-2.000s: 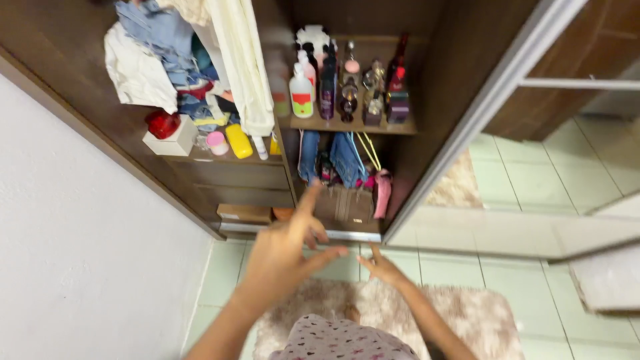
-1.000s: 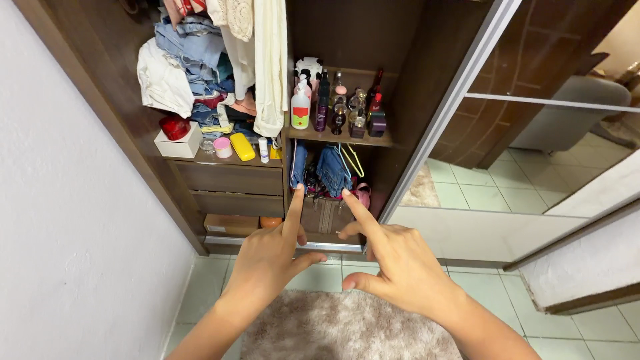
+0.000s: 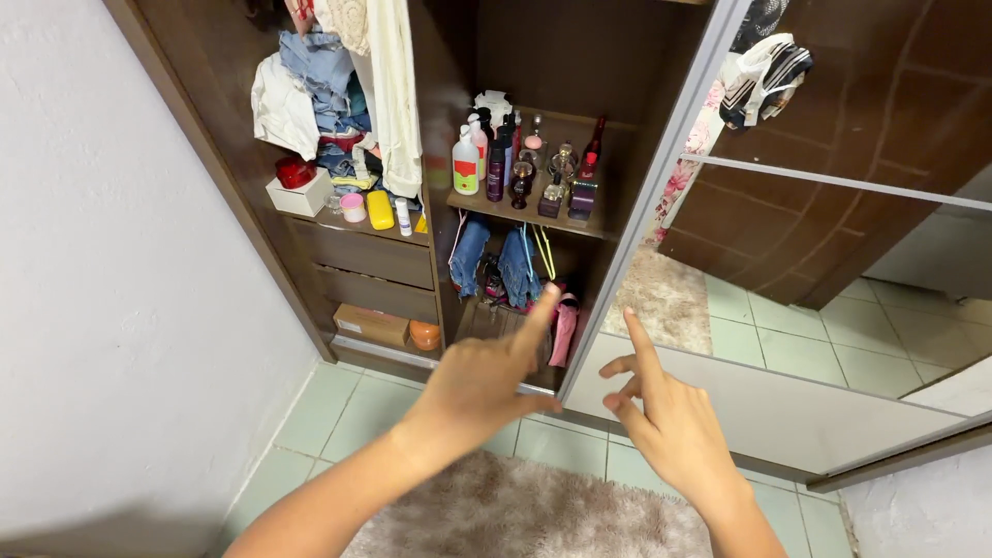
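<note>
My left hand (image 3: 488,384) is held out in the air with its index finger extended, holding nothing; its fingertip overlaps the lower compartment in view. To its right my right hand (image 3: 670,415) is raised with the index finger pointing up and nothing in it, in front of the sliding door's white lower panel (image 3: 759,387). Beyond the hands, denim garments (image 3: 518,267) and a yellow-green hanger (image 3: 545,252) hang below a shelf (image 3: 527,213). On that shelf stand a white pump bottle (image 3: 466,163), a dark purple bottle (image 3: 496,174) and several perfume bottles.
Crumpled clothes (image 3: 318,77), a white box (image 3: 298,192) and a yellow case (image 3: 380,210) occupy the left shelf, above drawers (image 3: 376,260). A cardboard box (image 3: 372,324) and an orange round container (image 3: 425,335) lie lower. A mirrored door (image 3: 814,232) stands right; a shaggy rug (image 3: 527,511) covers floor tiles.
Both hands have shifted right relative to the wardrobe since a second ago. My right hand is now in front of the sliding door rather than the open compartment.
</note>
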